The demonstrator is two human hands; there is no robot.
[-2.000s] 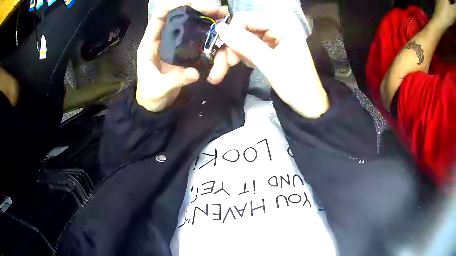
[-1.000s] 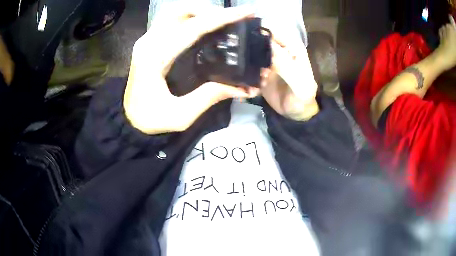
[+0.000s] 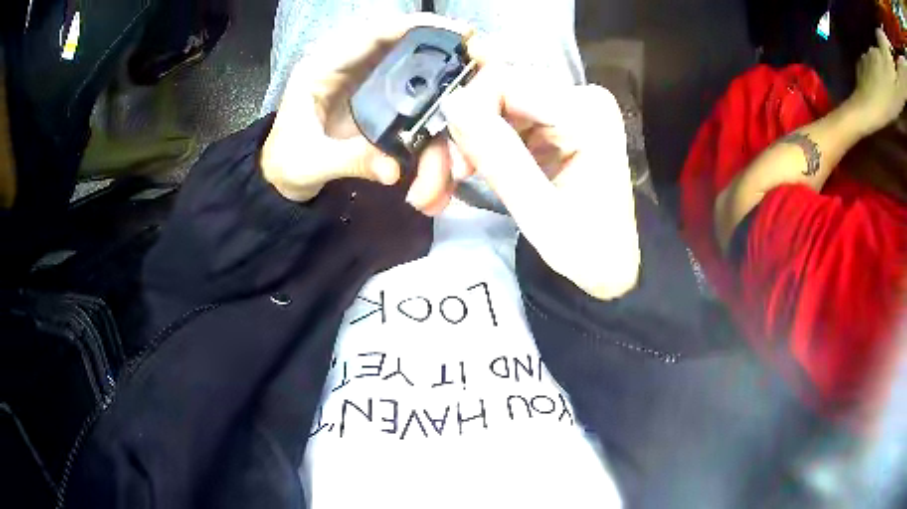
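Observation:
A black housing (image 3: 398,84) with a greyish shine and a round opening in its face is held tilted above the lap. My left hand (image 3: 323,129) grips it from the left, thumb along its lower edge. My right hand (image 3: 537,159) pinches a thin flat circuit board (image 3: 438,104) at the housing's right side. The board stands slanted at the housing's edge; whether it is seated inside cannot be told. My right fingertips partly hide the board.
A person's red sleeve (image 3: 806,268) and tattooed forearm (image 3: 796,159) are at the right. A white cable tip (image 3: 70,36) hangs at the upper left. A dark bag-like thing (image 3: 60,348) is at the lower left.
A second ago both hands were wrapped around the housing. It has since turned to show its face with the opening, and my right hand has moved to the board at its side.

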